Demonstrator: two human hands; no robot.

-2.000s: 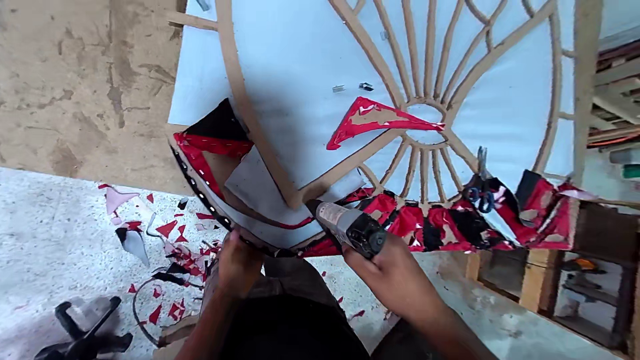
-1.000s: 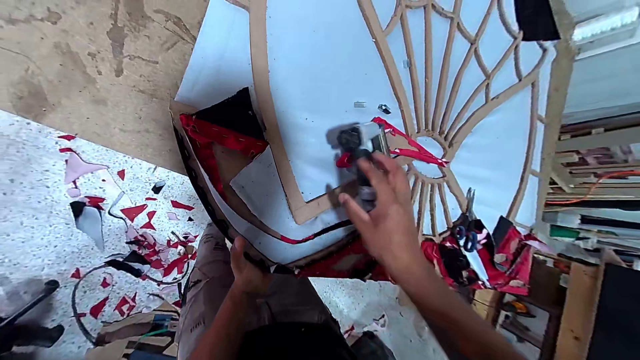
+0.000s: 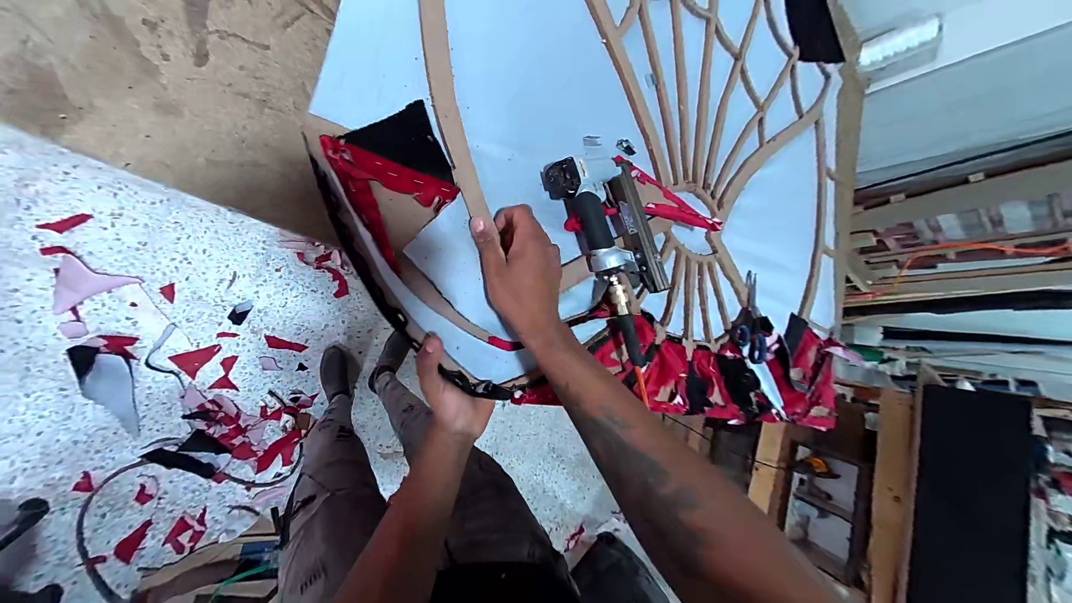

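Observation:
My right hand point(image 3: 523, 272) grips a curved wooden strip point(image 3: 445, 105) of the cut-out panel, fingers bent over it. At the panel's near edge my left hand point(image 3: 452, 394) holds the rim beside a black-edged fabric band point(image 3: 360, 268). A pneumatic stapler point(image 3: 605, 226) lies on the panel to the right of my right hand, with its air hose fitting toward me. Under its far side is a red fabric-covered piece point(image 3: 687, 211). Red and black fabric point(image 3: 670, 364) wraps the near edge. Blue-handled scissors point(image 3: 749, 331) rest on it. A stapled red and black corner point(image 3: 394, 163) is at the left.
Red, pink and black fabric scraps point(image 3: 197, 360) litter the speckled floor point(image 3: 276, 209) at left, with a looped hose point(image 3: 84, 519). A brown board point(image 3: 167, 92) lies beyond the panel. Wooden shelving point(image 3: 888, 486) with stored material stands at right, and a black panel point(image 3: 967, 494) leans near it.
The stapler, in my right hand two seconds ago, has been let go and now lies on the panel. My right hand has moved left onto the wooden strip. My left hand stays at the near edge.

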